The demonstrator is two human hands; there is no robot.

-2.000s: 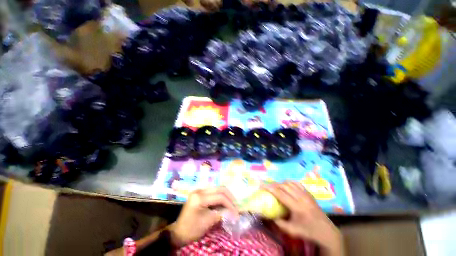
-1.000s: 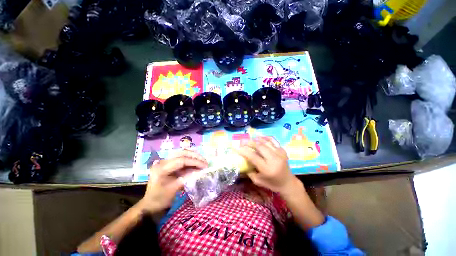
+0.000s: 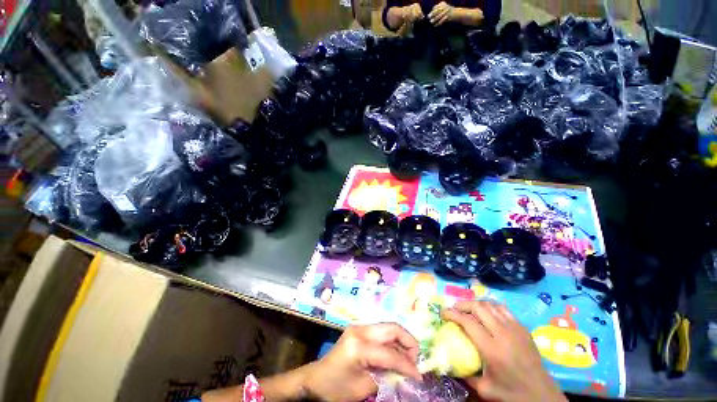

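My right hand [image 3: 503, 345] holds a pale yellow soft bottle [image 3: 456, 350] at the front edge of the cartoon-printed mat [image 3: 479, 200]. My left hand [image 3: 365, 359] is beside it, its fingers closed on crinkled clear plastic [image 3: 417, 388] at the bottle's left end. The fingers hide part of the bottle and film. A row of several glossy black housings [image 3: 418, 240] with small light and coloured dots lies across the middle of the mat, just beyond my hands.
Bagged black housings [image 3: 503, 102] are heaped behind the mat. Loose black parts [image 3: 263, 184] and large poly bags [image 3: 137, 169] lie left. Yellow-handled pliers [image 3: 674, 344] lie right. An open carton [image 3: 118, 314] stands lower left. Another person's hands [image 3: 428, 13] show opposite.
The view has swung left, so the mat sits further right and the left carton and opposite person show. Both hands still hold the bottle and film, with the yellow bottle now more exposed.
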